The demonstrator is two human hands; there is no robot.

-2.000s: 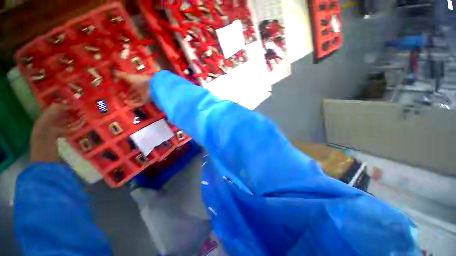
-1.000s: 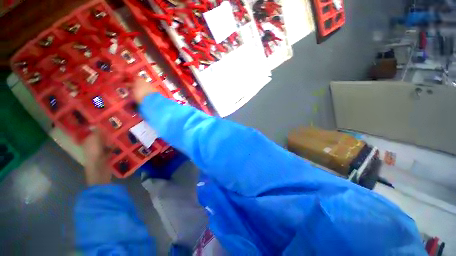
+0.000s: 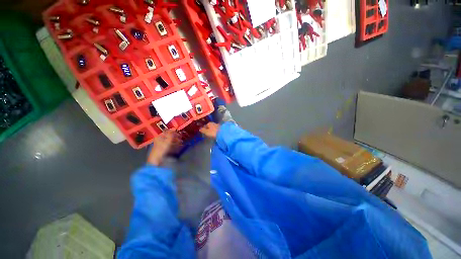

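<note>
A red compartment tray [image 3: 121,98] lies in front of me. Its far rows hold small units gripped by red spring clamps [image 3: 121,39]; its nearer rows hold units without visible clamps. A white paper slip [image 3: 172,105] lies on the nearer rows. Below the near edge, red clamps [image 3: 188,132] lie in the deep blue clamp bin [image 3: 190,146]. My left hand [image 3: 164,143] is at the bin's left side by the tray edge. My right hand [image 3: 210,129] is at the bin's right side. The fingers of both hands are blurred, so I cannot tell whether they hold clamps.
A white compartment tray [image 3: 263,66] with clamped units stands to the right, and another red tray [image 3: 373,23] lies farther right. A green crate [image 3: 25,109] is at the left. A brown carton [image 3: 339,154] is at the right. A pale box [image 3: 71,240] is at the lower left.
Both hands have left the tray and moved down to the clamp bin. More units in the middle rows now show without clamps. The view has shifted, and the paper slip lies more fully in sight.
</note>
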